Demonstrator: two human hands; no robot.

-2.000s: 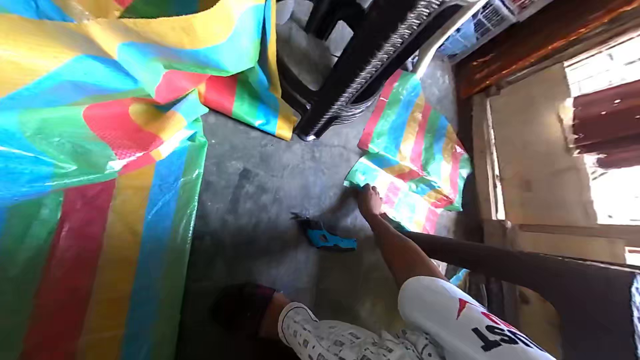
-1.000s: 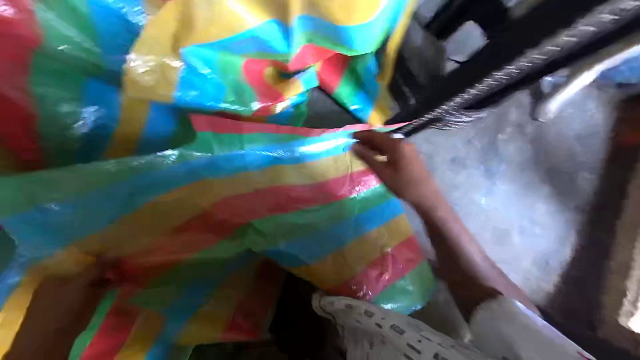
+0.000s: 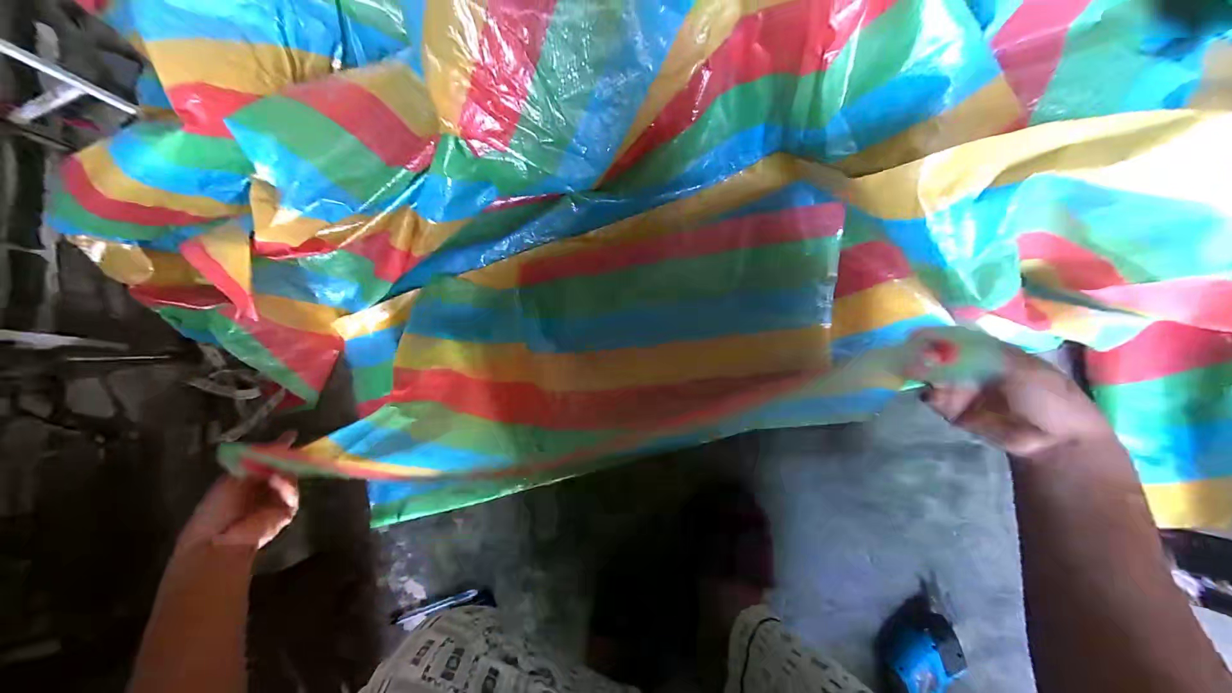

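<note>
A glossy plastic sheet striped in red, green, blue and yellow (image 3: 674, 289) spreads in crumpled folds across the upper view. At the lower left, my left hand (image 3: 252, 505) pinches one end of its near edge. My right hand (image 3: 1001, 399), somewhat blurred, grips the same edge further right and higher up. Between the two hands the edge hangs in a shallow curve above the floor. The sheet's far parts run out of view at the top and right.
A blue and black tool (image 3: 922, 650) lies on the grey concrete floor (image 3: 866, 520) at the lower right. Dark clutter with pale rods (image 3: 67, 77) stands along the left. A thin bluish object (image 3: 438, 606) rests near my knee.
Two seconds ago my right hand was at a smaller striped piece on the floor; now both hands hold a striped sheet's edge, spread apart. The view has swung considerably.
</note>
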